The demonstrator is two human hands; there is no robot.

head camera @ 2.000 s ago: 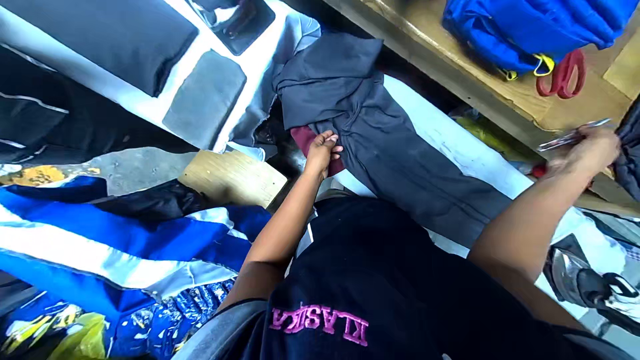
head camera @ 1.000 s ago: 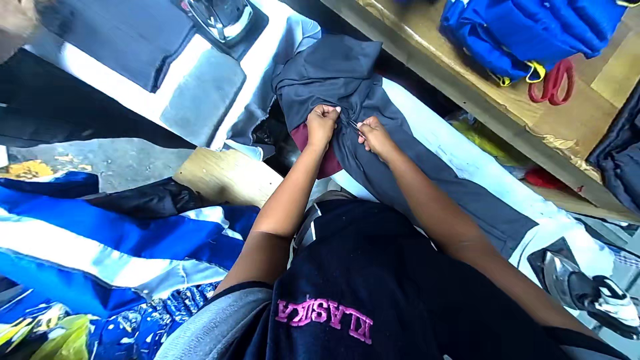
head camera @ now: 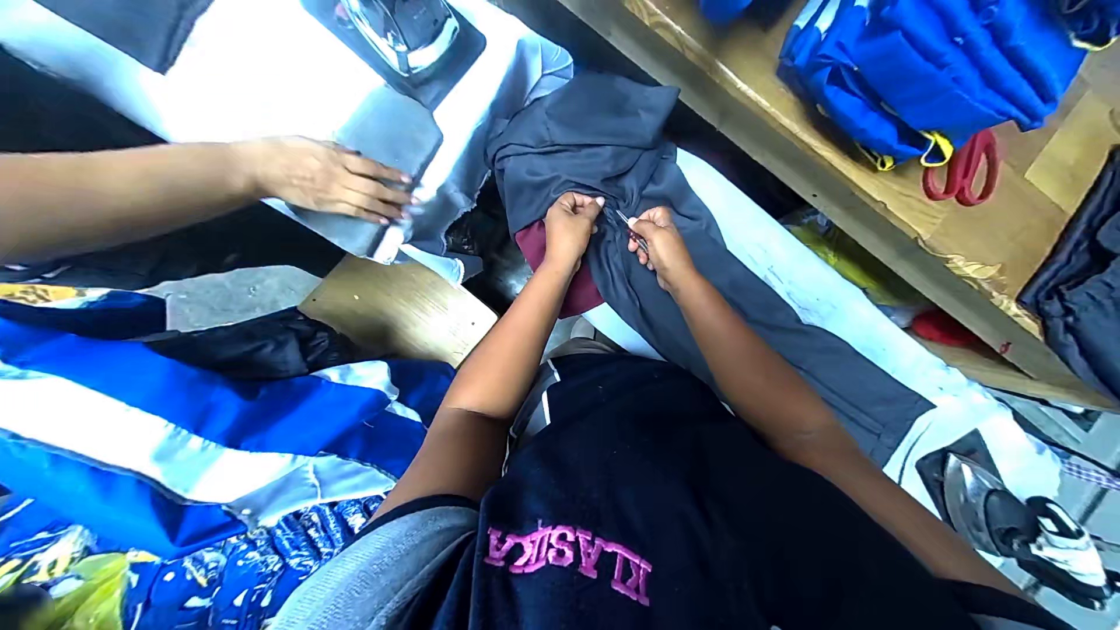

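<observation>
Dark grey trousers [head camera: 744,306] lie along a narrow board covered in white cloth [head camera: 761,236], with a maroon fabric part [head camera: 577,293] showing at their near side. My left hand [head camera: 573,226] pinches a fold of the grey cloth between thumb and fingers. Just to its right, my right hand [head camera: 656,241] holds a small, slim metal tool [head camera: 624,219], its tip pointing at the cloth by my left fingertips. Whether the tool is tweezers or small snips I cannot tell.
Another person's hand [head camera: 337,179] rests on a grey fabric piece at the left, near an iron [head camera: 402,35]. A second iron [head camera: 989,507] stands lower right. Red-handled scissors [head camera: 962,171] and blue garments [head camera: 936,70] lie on the wooden shelf. Blue and white fabric [head camera: 201,420] is at left.
My right hand has come from the shelf side at the right to the grey cloth beside my left hand. Another person's hand now reaches onto the grey piece at the left.
</observation>
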